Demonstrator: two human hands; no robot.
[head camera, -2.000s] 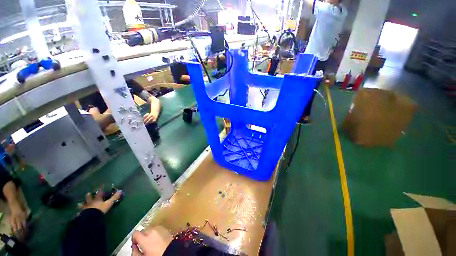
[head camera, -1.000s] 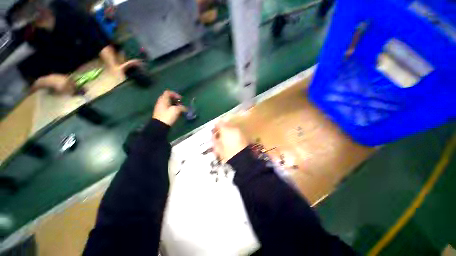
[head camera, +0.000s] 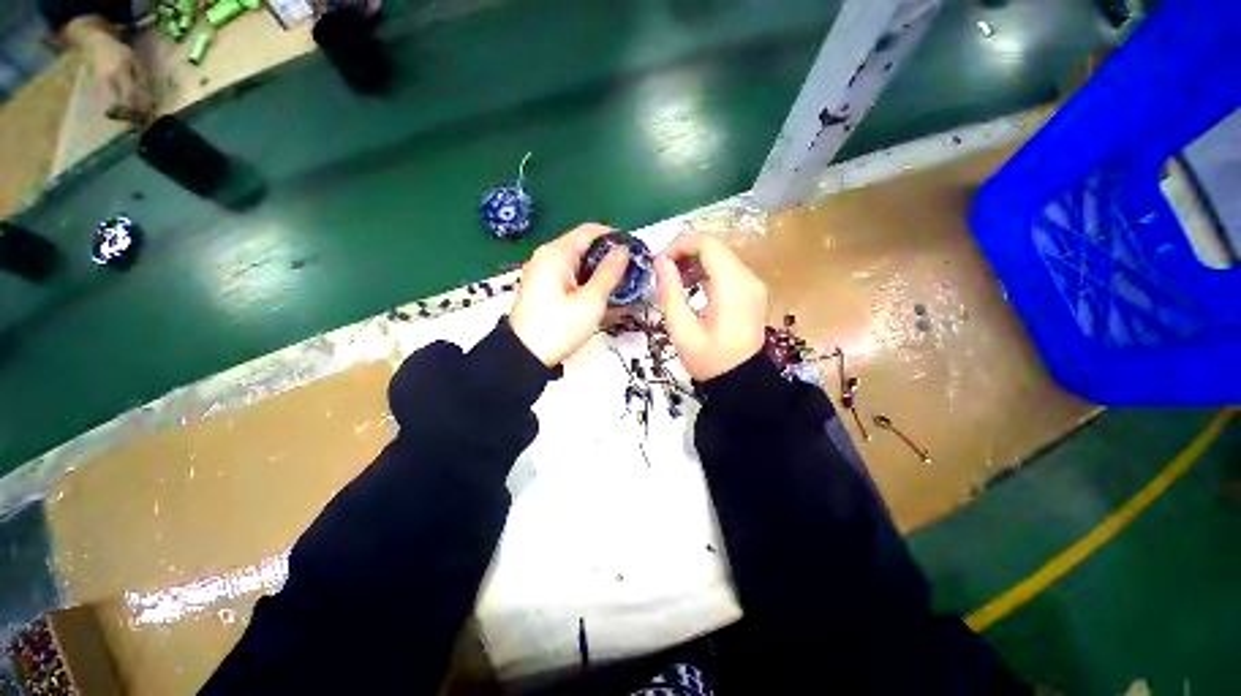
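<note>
My left hand (head camera: 561, 292) holds a dark, blue-glinting round unit (head camera: 629, 272) above the far edge of the white work sheet (head camera: 599, 503). My right hand (head camera: 715, 306) is at the unit's right side with its fingertips pinched together; what is between them is too small to tell. Dark and red wired components (head camera: 642, 388) lie on the sheet below my hands. A dark-red pile of wired components (head camera: 785, 347) lies beside my right wrist, partly hidden by it.
The green conveyor belt (head camera: 408, 177) carries another round unit (head camera: 506, 211), a silvery one (head camera: 114, 241) and black cylinders (head camera: 184, 157). A white post (head camera: 830, 102) stands at the bench edge. A blue stool (head camera: 1130, 245) rests at right. A box of small parts (head camera: 85, 653) is lower left. Another person's hand (head camera: 109, 75) is across the belt.
My left hand has come from over the belt to my right hand, bringing a round unit. The view has turned down over the sheet, and the components beneath my hands show more clearly.
</note>
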